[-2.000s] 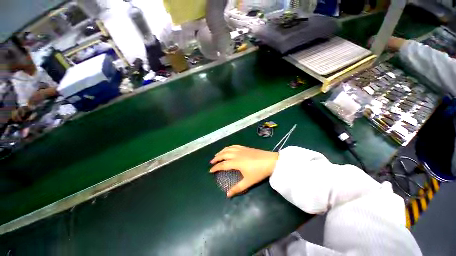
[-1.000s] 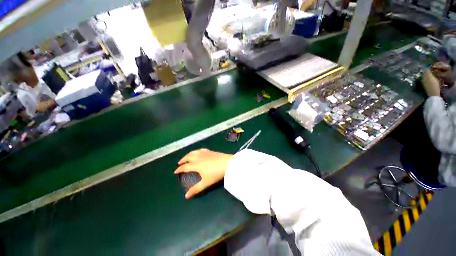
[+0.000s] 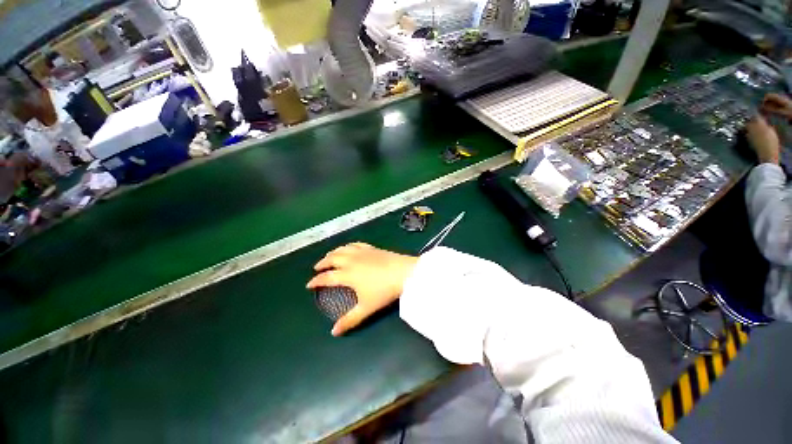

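Note:
My right hand (image 3: 369,279) rests on the bench mat with its fingers curved around the round, dotted screw plate (image 3: 335,300), thumb at the near side and fingertips at the far side. The palm hides part of the plate. A watch housing (image 3: 414,219) with a yellow-edged battery lies beyond my hand. Thin silver tweezers (image 3: 445,231) lie beside it, partly hidden by my sleeve. The black electric screwdriver (image 3: 518,211) lies on the mat to the right. My left hand is not in view.
A pale metal rail (image 3: 260,254) divides the mat from the green conveyor belt (image 3: 260,186), which carries another unit (image 3: 456,153). Trays of parts (image 3: 651,178) and a plastic bag (image 3: 550,178) lie right, near a pale ribbed stack (image 3: 543,108). Another person's hand (image 3: 764,139) shows at far right.
The view has swung so the bench things sit further left than two seconds ago. My right hand stays around the screw plate. The other person's hands have moved at the far right.

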